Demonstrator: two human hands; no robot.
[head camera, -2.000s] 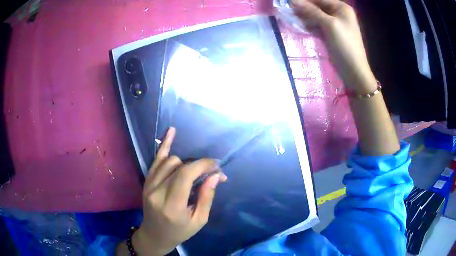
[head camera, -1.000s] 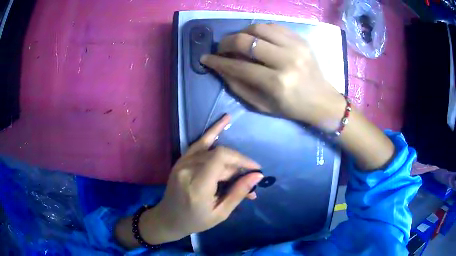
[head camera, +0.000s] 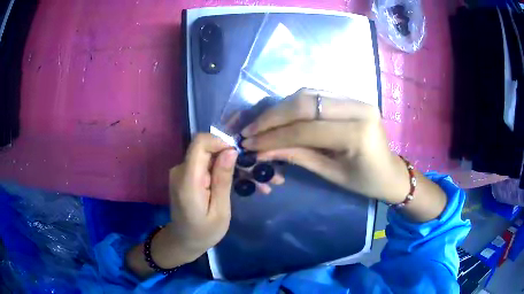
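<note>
A dark grey glossy tablet back panel lies in front of me in a white-bordered black frame. Its dark camera oval is at the upper left. Clear film covers the panel, with a diagonal edge near the camera side. My left hand has several black round lens pieces at its fingers and pinches a small white piece between thumb and forefinger. My right hand meets it, its fingertips on a black piece.
A clear plastic bag with black bits lies at the far right on the pink sheeting. A thick black stack stands at the right. Blue crates and clear plastic are below the left edge. More stacked panels are lower right.
My right hand came from the bag at upper right to the camera oval, then down to my left hand. My left fingers turned and closed on the small white piece. The view shifted slightly.
</note>
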